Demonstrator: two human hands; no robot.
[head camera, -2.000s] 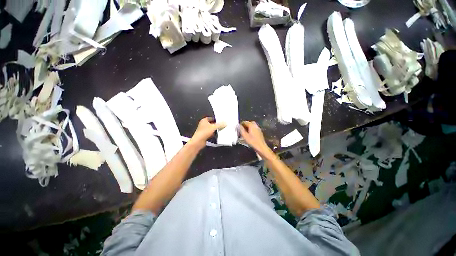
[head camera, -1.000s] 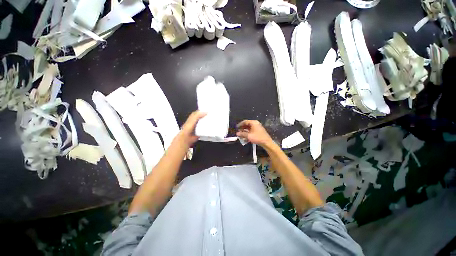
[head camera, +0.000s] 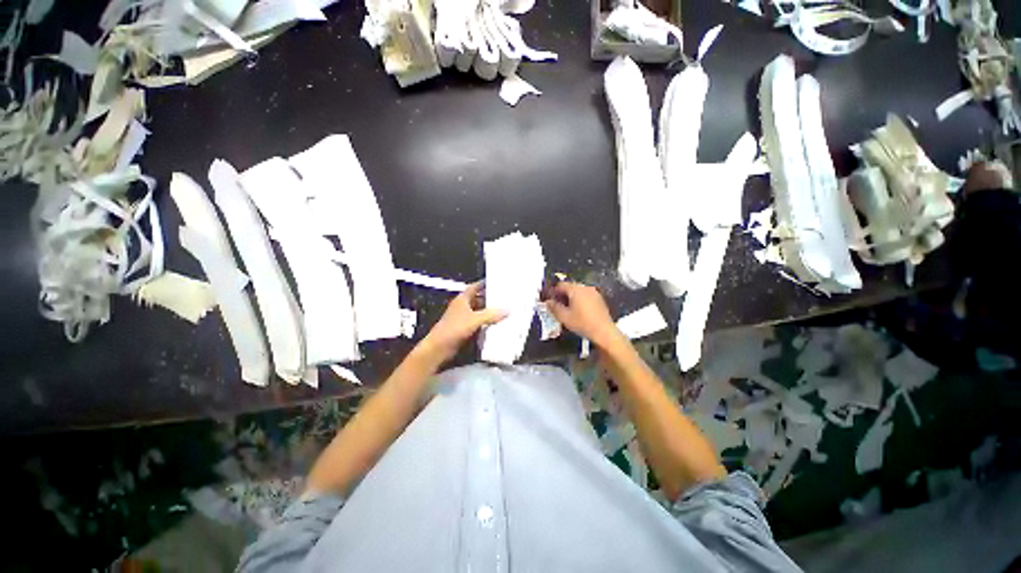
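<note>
A folded bundle of white pieces stands out from my hands, near the table's front edge. My left hand is closed on its left side, thumb across the near part. A narrow white tie strip runs from the left towards the bundle. My right hand is at the bundle's right side, with fingers pinched on a small white strip end. How the strip passes round the bundle is hidden. White curved cut pieces lie in several side-by-side stacks on the left.
A tangled strip pile lies far left. Long white stacks and tied bundles lie right. More bundles and a small open box are at the far side. Another person's hand shows at the right edge.
The bundle has turned from its broad side to a narrower side and moved nearer me. My left hand has shifted right along with it. The tie strip now shows stretched out to the left.
</note>
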